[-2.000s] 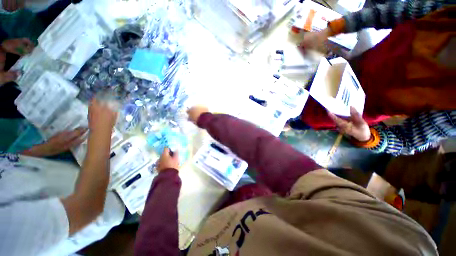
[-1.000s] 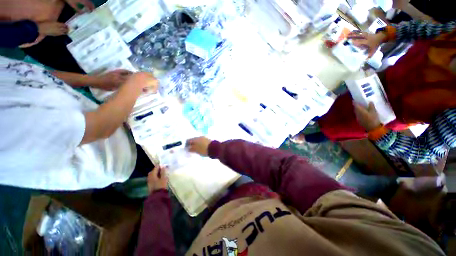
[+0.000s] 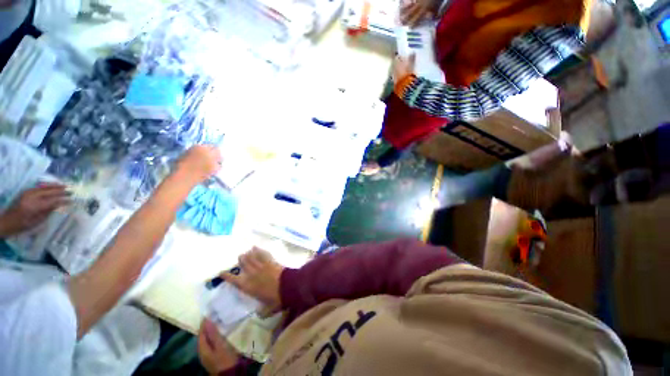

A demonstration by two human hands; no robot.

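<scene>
A white tray [image 3: 229,307] lies near the front edge of the table, close to my body. A small black part [image 3: 220,277] shows at its far end. My right hand [image 3: 258,279] is over the far right side of the tray and holds it, its fingertips beside the black part. My left hand [image 3: 213,346] grips the tray's near left edge, partly cut from sight by the tray. Light-blue crinkled sachets [image 3: 208,210] lie beyond the tray.
Another person's arm [image 3: 132,235] reaches across from the left. A blue box [image 3: 155,97] sits on the grey bagged heap [image 3: 92,121]. White trays with black parts [image 3: 294,200] line the right side. A person at upper right holds a white box [image 3: 420,53].
My view has swung right. The tray and both hands are now nearer my body. The neighbour's arm has moved to beside the blue sachets. The carton at lower left is out of view.
</scene>
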